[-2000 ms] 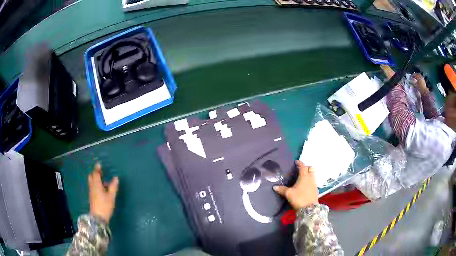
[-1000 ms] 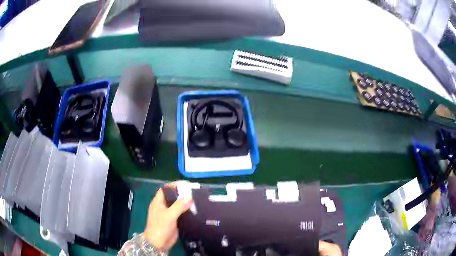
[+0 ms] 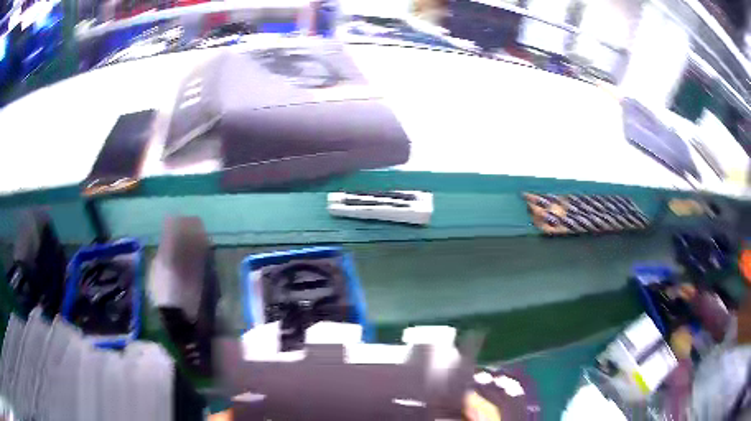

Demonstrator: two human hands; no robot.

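Note:
A dark grey flat retail box [image 3: 346,382] with white glue flaps along its top edge is held up at the bottom middle, blurred. My left hand [image 3: 222,415] shows only as a sliver at its lower left, at the picture's edge. My right hand [image 3: 480,408] shows only partly, at the box's right side. The fingers are mostly hidden or cut off. Another dark flat box [image 3: 512,395] lies behind on the right.
A blue tray [image 3: 356,288] with headphones stands behind the held box. Made-up boxes [image 3: 90,382] stand at left with pale flaps raised. A white slotted block [image 3: 380,207] and a brown board with dark parts [image 3: 586,214] lie on the ledge. Part of a person [image 3: 725,378] is at right.
The view has tilted up, so the bench items sit lower and the shelf above shows more. The held box remains in both hands, which are now nearly out of the picture.

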